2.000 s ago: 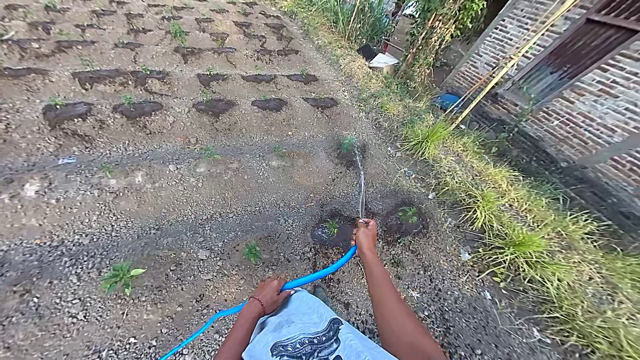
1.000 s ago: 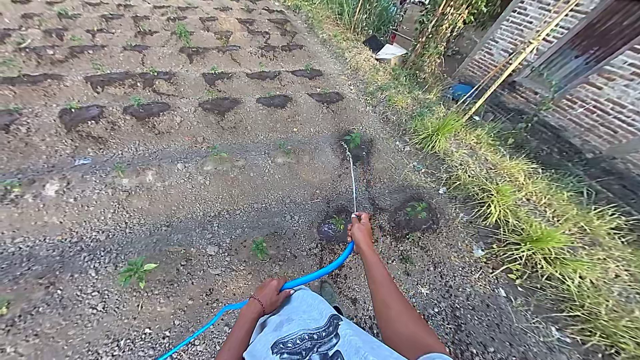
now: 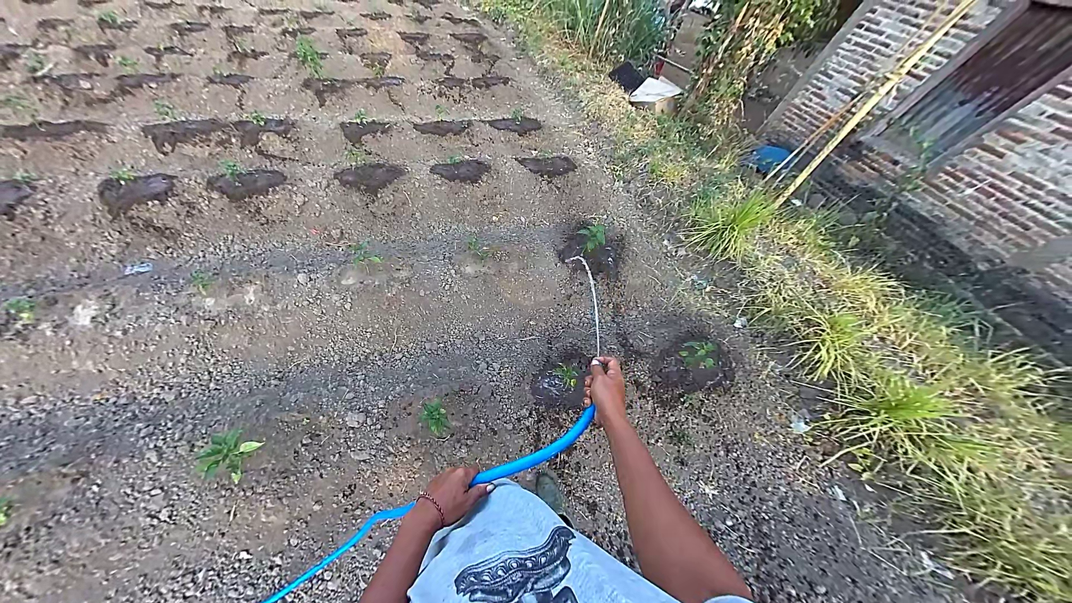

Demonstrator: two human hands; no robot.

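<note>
My right hand (image 3: 605, 387) grips the end of a blue hose (image 3: 536, 457), and a thin stream of water (image 3: 595, 306) arcs from it to the wet soil beside a small green seedling (image 3: 593, 237). Lower down, my left hand (image 3: 456, 494) is closed around the same hose near my shirt; the hose trails off to the bottom left. Another seedling (image 3: 568, 374) stands in a dark wet patch just left of my right hand, and a third one (image 3: 698, 354) in wet soil to its right. Two seedlings (image 3: 435, 416) (image 3: 226, 455) grow in drier, gravelly soil at the left.
Rows of dark wet planting spots (image 3: 369, 176) with small plants cross the upper left. A grassy strip (image 3: 837, 343) runs down the right side, beside a brick wall (image 3: 1013, 184) with bamboo poles (image 3: 879, 100) leaning near it. A blue object (image 3: 768, 158) lies by their base.
The stream meets the soil by the upper seedling in all the frames, its curve altering a little. Both hands keep hold of the hose, and the view has shifted slightly.
</note>
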